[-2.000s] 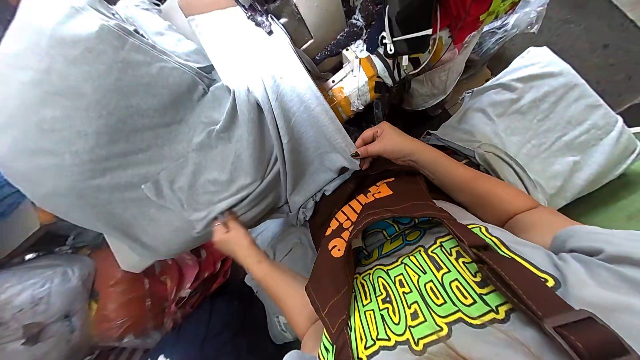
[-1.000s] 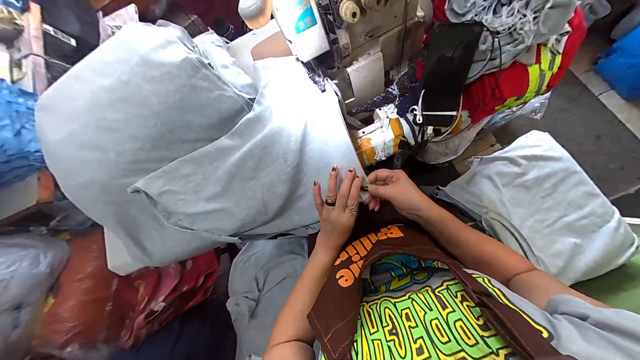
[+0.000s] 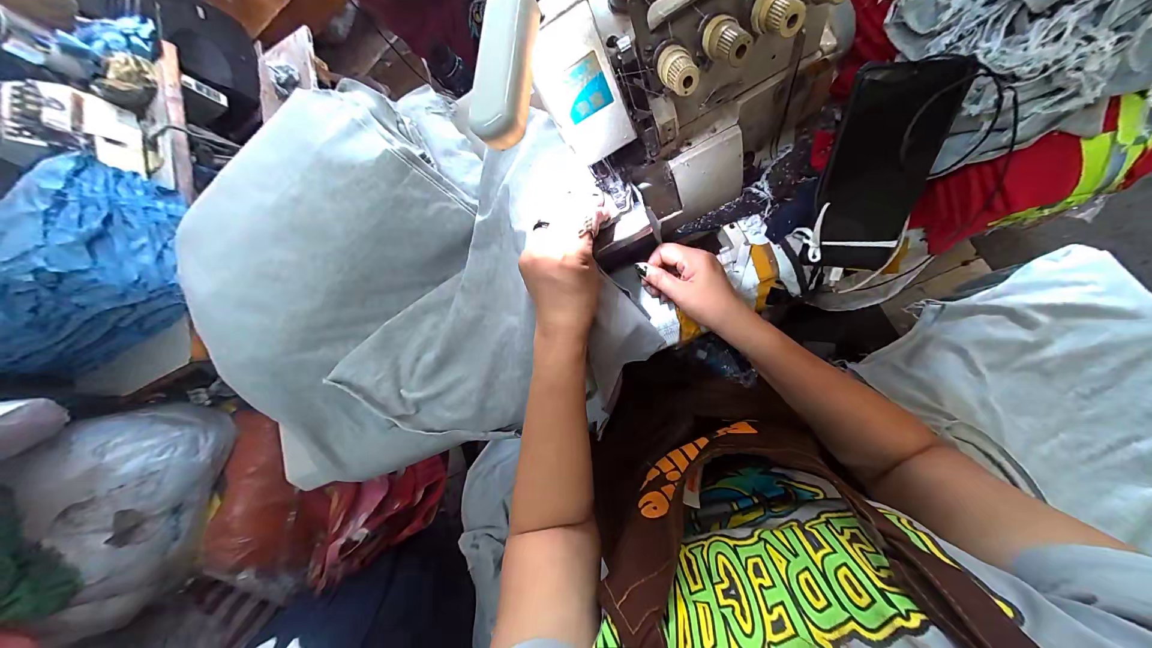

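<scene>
Light grey fabric (image 3: 360, 261) is spread across the work surface and runs up to the needle area of an overlock sewing machine (image 3: 720, 99). My left hand (image 3: 562, 265) presses on the fabric just in front of the presser foot, its fingertips washed out by the machine's bright light. To its right, my right hand (image 3: 688, 281) pinches the fabric's edge beside the machine bed, thumb against curled fingers. A narrow strip rises from near that hand towards the foot. The exact hold of the left fingers is hard to see.
A black phone (image 3: 891, 144) with a white cable leans right of the machine. More grey fabric (image 3: 1035, 360) lies at the right. Blue fabric (image 3: 81, 261) and clear plastic bags (image 3: 135, 504) crowd the left. A pale lamp-like arm (image 3: 504, 72) hangs over the fabric.
Both hands have moved from the fabric's near edge up to the machine's needle area, and they are now apart. The fabric has shifted up with them. The view has swung to show more of the machine.
</scene>
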